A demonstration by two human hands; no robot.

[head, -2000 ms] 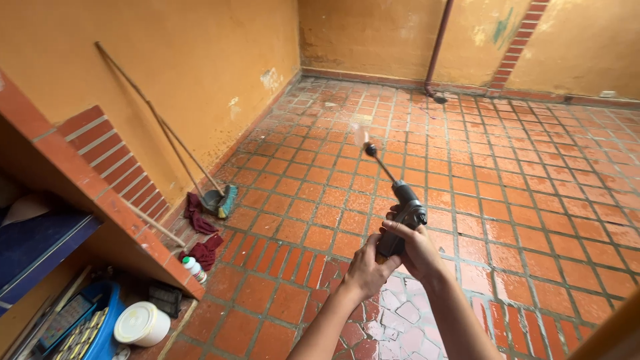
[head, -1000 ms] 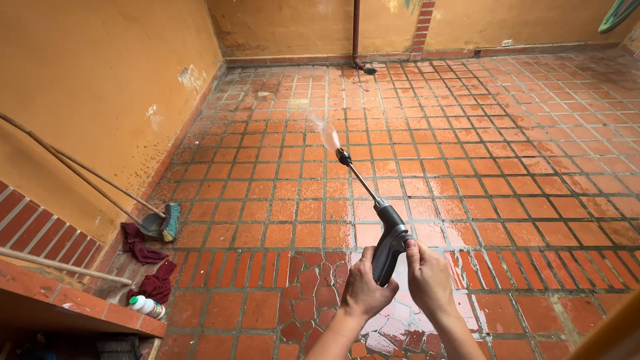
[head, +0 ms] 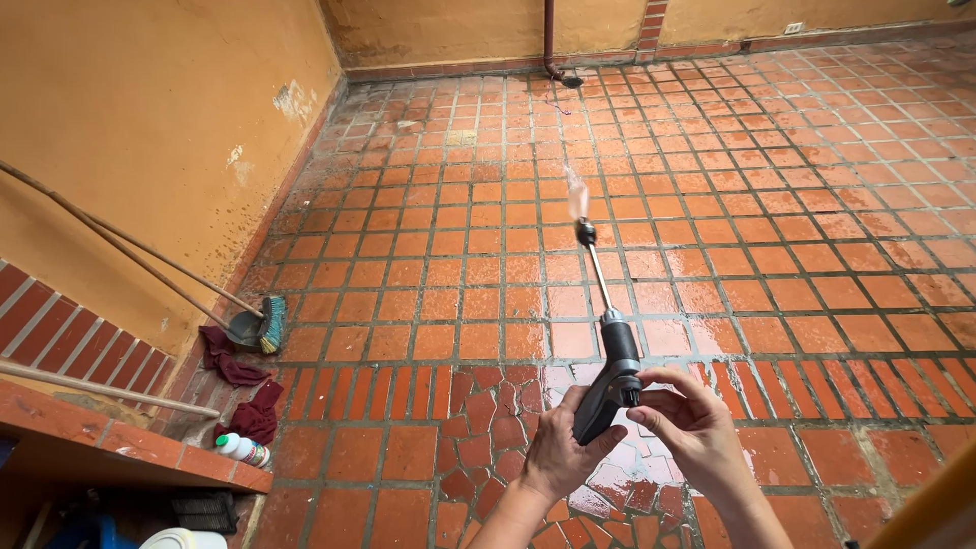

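My left hand [head: 560, 450] is wrapped around the grip of a black and grey spray gun [head: 619, 351], like a pressure washer's, with a thin metal lance and a black nozzle [head: 585, 232]. Water [head: 576, 191] comes out of the nozzle in a short spray. At the gun's right side, my right hand [head: 686, 419] has its thumb and fingers at a black knob or fitting; whether it grips it is not plain. Below and beyond the gun, the tiled floor [head: 480, 305] is wet and shiny. The gun's trigger is hidden.
A broom [head: 272, 325] and a dustpan [head: 245, 329] lean at the left wall by dark red cloths [head: 255, 412]. A white bottle [head: 242, 450] with a green cap lies near a brick ledge [head: 137, 442]. A drainpipe [head: 549, 38] runs down the far wall. Bottom right, something yellow is blurred.
The view has swung to the right since the oldest frame. My right hand has shifted from close around the gun to its right side, with the fingers more spread. Spray shows in all frames.
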